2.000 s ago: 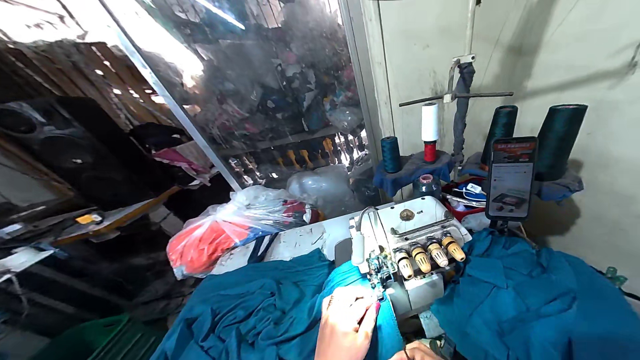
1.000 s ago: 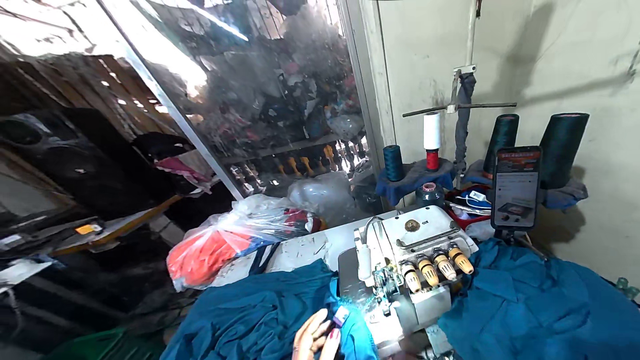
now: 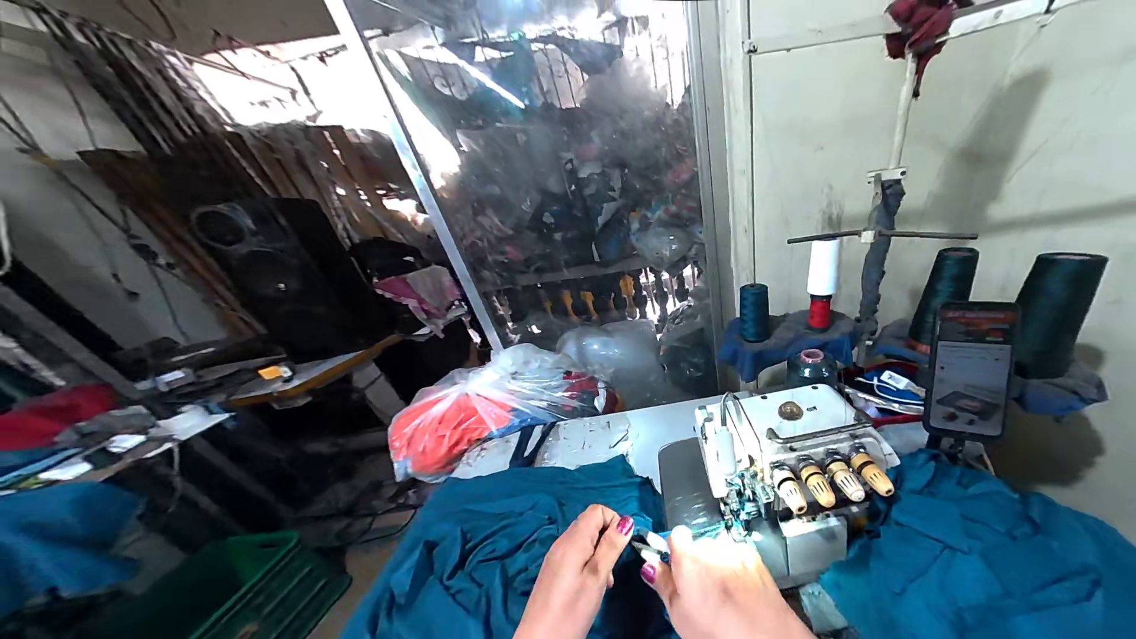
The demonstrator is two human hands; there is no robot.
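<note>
Both hands meet in front of a white overlock sewing machine (image 3: pixel 799 426), at the left of its needle area. My left hand (image 3: pixel 581 564) pinches the edge of teal fabric (image 3: pixel 532 506) between thumb and forefinger. My right hand (image 3: pixel 714 577), brightly lit, is closed around a small metal tool (image 3: pixel 650 550), seemingly thread snips, whose tip points to my left fingers. Teal threads run from there to the presser foot. The tool's handle is mostly hidden by the fingers. More teal cloth (image 3: pixel 985 532) lies right of the machine.
A plastic bag of red cloth (image 3: pixel 479 417) sits behind the fabric. Beyond the machine stand thread cones (image 3: pixel 1061 311) and a phone (image 3: pixel 972 368) on a holder. A green crate (image 3: pixel 257 586) is low at the left, and a speaker (image 3: pixel 275 266) stands farther back.
The right hand has come into fuller view beside the left, with the small metal tool now showing. The left hand's fingers have closed on the cloth edge. The view has tilted up.
</note>
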